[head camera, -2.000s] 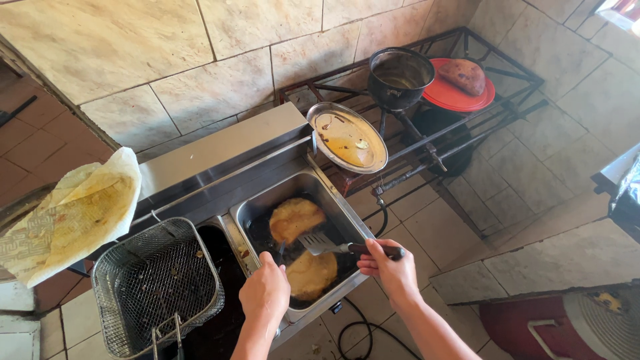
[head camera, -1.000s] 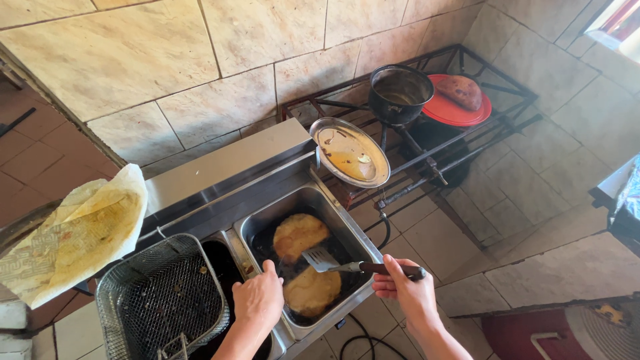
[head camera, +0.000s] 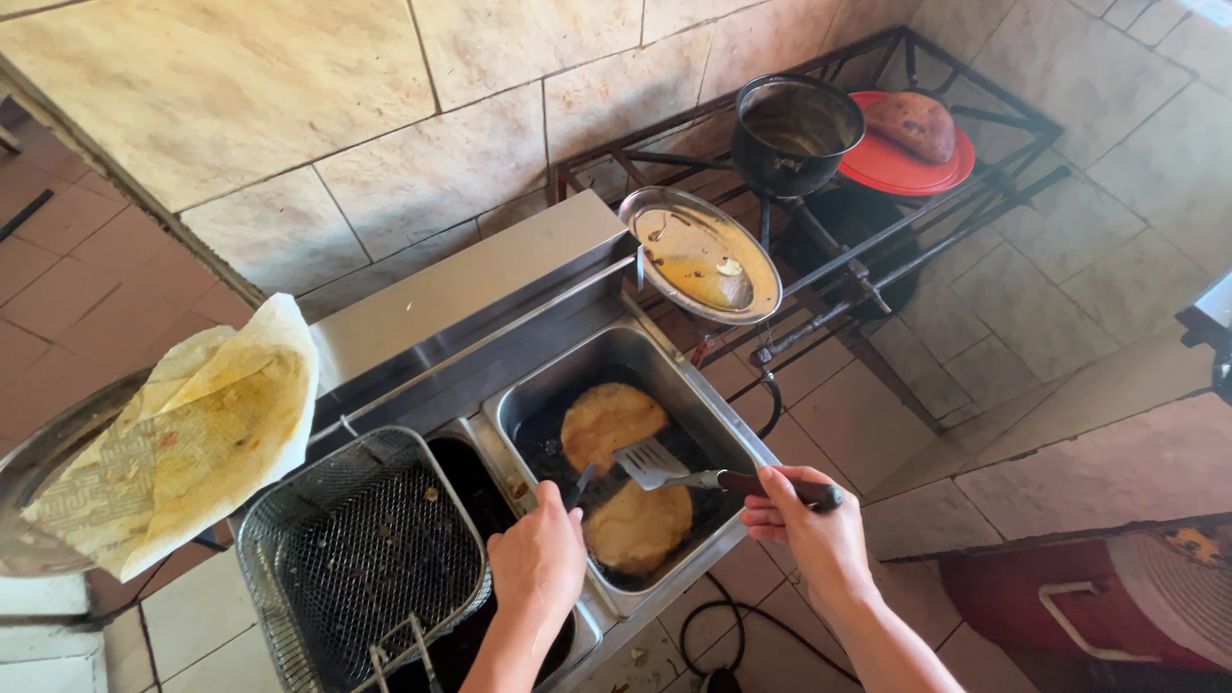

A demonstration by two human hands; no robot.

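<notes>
My left hand (head camera: 539, 558) grips a thin dark utensil, perhaps a knife (head camera: 580, 486), at the near left edge of a steel fryer well (head camera: 707, 409). In my right hand (head camera: 813, 525) is the dark handle of a slotted metal spatula (head camera: 651, 463). Its blade lies over the gap between two half-moon pastries in dark oil: the farther one (head camera: 611, 421) is browner, the nearer one (head camera: 638, 529) paler. The utensil's tip is close to the farther pastry; whether it touches cannot be told.
A wire fryer basket (head camera: 366, 549) sits left, beside an oil-stained paper (head camera: 207, 433) on a metal tray. An oval metal platter (head camera: 707, 255), a dark pot (head camera: 797, 135) and a red plate (head camera: 905, 178) with a browned pastry (head camera: 912, 126) are on the black burner frame (head camera: 1011, 111).
The spatula blade has shifted slightly left over the pastries. The thin utensil in my left hand now shows past my fingers. The farther pastry looks a little turned.
</notes>
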